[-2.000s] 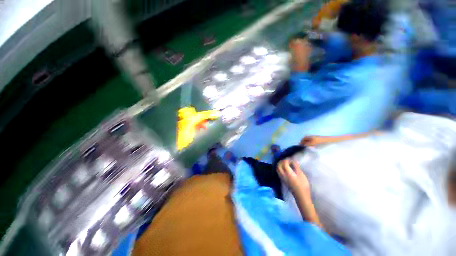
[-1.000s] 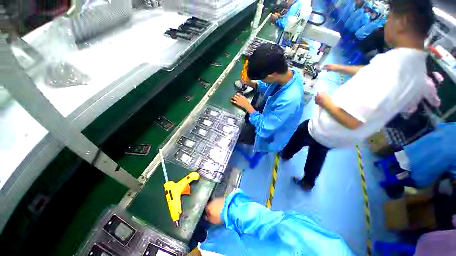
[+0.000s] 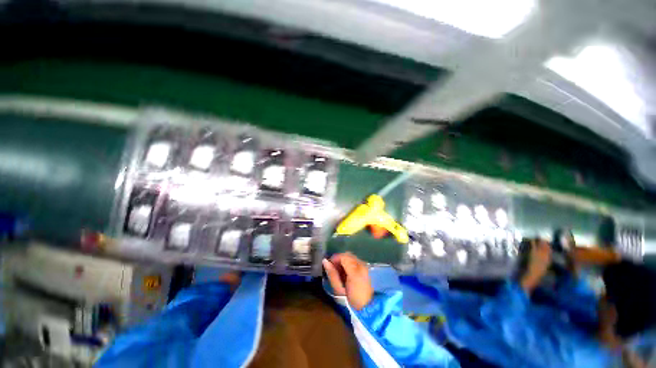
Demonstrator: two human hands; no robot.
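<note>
A clear blister tray (image 3: 216, 187) lies on the green bench in front of me. Dark phone units with pale centres fill its two rows. My right hand (image 3: 350, 279) is at the tray's front right corner, fingers bent; blur hides whether it grips anything. My left hand (image 3: 231, 279) shows only as a small patch at the tray's front edge, mostly hidden. A yellow glue gun (image 3: 370, 218) lies right of the tray, with a pale stick out of its back.
A second filled tray (image 3: 460, 228) lies further right. A neighbour's hand (image 3: 536, 264) and blue sleeves are beyond it. The dark green conveyor runs behind the bench, with a slanted metal upright (image 3: 424, 118) beside it. Cream-coloured equipment (image 3: 119, 277) stands at lower left.
My view has swung so the near tray is now in full sight ahead. My right hand has come to its corner from beside the bench edge. The person in white is out of view.
</note>
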